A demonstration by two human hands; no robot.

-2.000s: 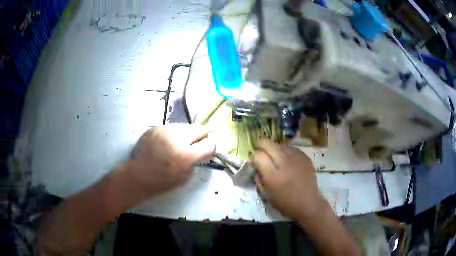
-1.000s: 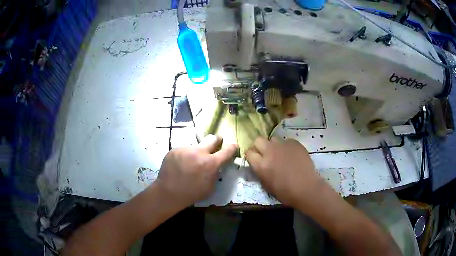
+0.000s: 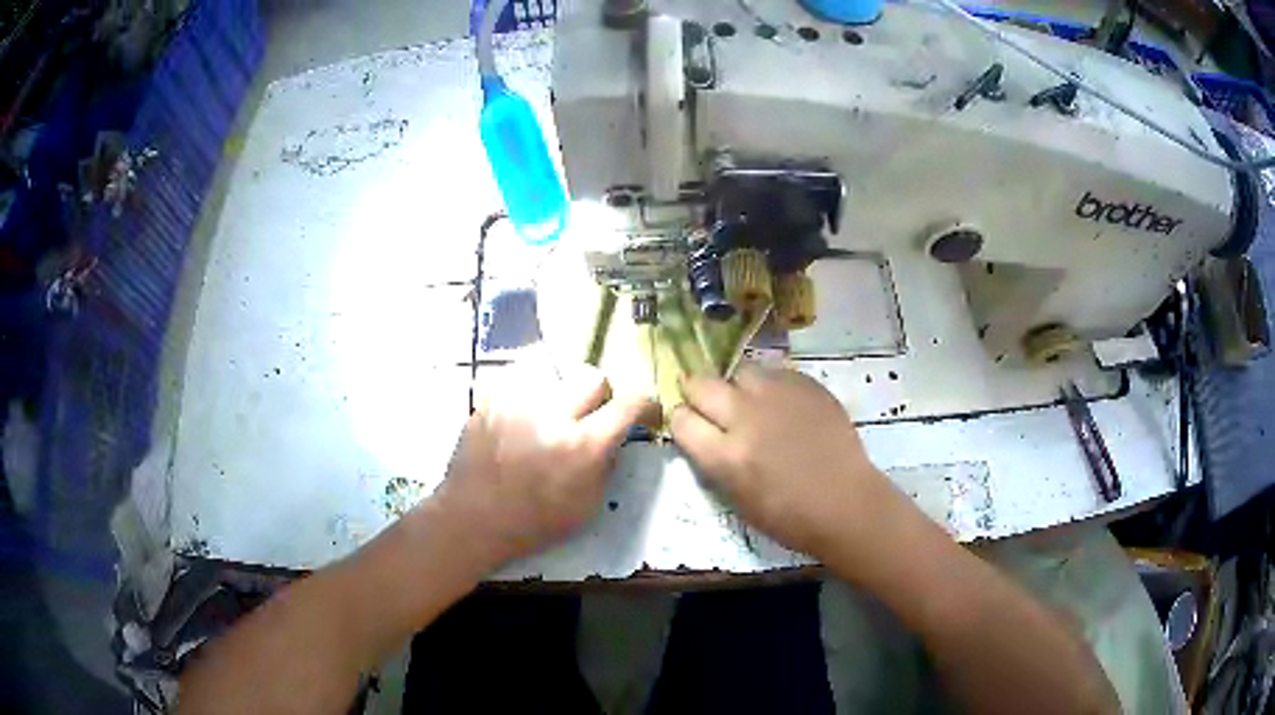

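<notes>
A pale khaki-green garment piece [image 3: 675,351] lies bunched in front of the presser foot [image 3: 645,300] of the off-white sewing machine head [image 3: 895,154]. My left hand [image 3: 538,458] grips the cloth's near left edge between thumb and fingers. My right hand [image 3: 776,454] grips its near right edge, with the fingertips close to those of my left hand. The far end of the cloth is hidden under the presser foot and machine head. Two brass-coloured ribbed rollers [image 3: 769,284] sit just right of the needle area.
A bright-blue bottle-shaped attachment [image 3: 524,168] hangs left of the head. A slim dark tool [image 3: 1091,444] lies at the table's right. Blue crates [image 3: 154,307] stand left of the white table [image 3: 336,238]. Cloth [image 3: 1028,615] hangs below its front right edge.
The camera view has steadied and shifted. The cloth's near edge now shows less in front of my fingers, and both hands are slightly closer to the needle. Both hands keep their hold.
</notes>
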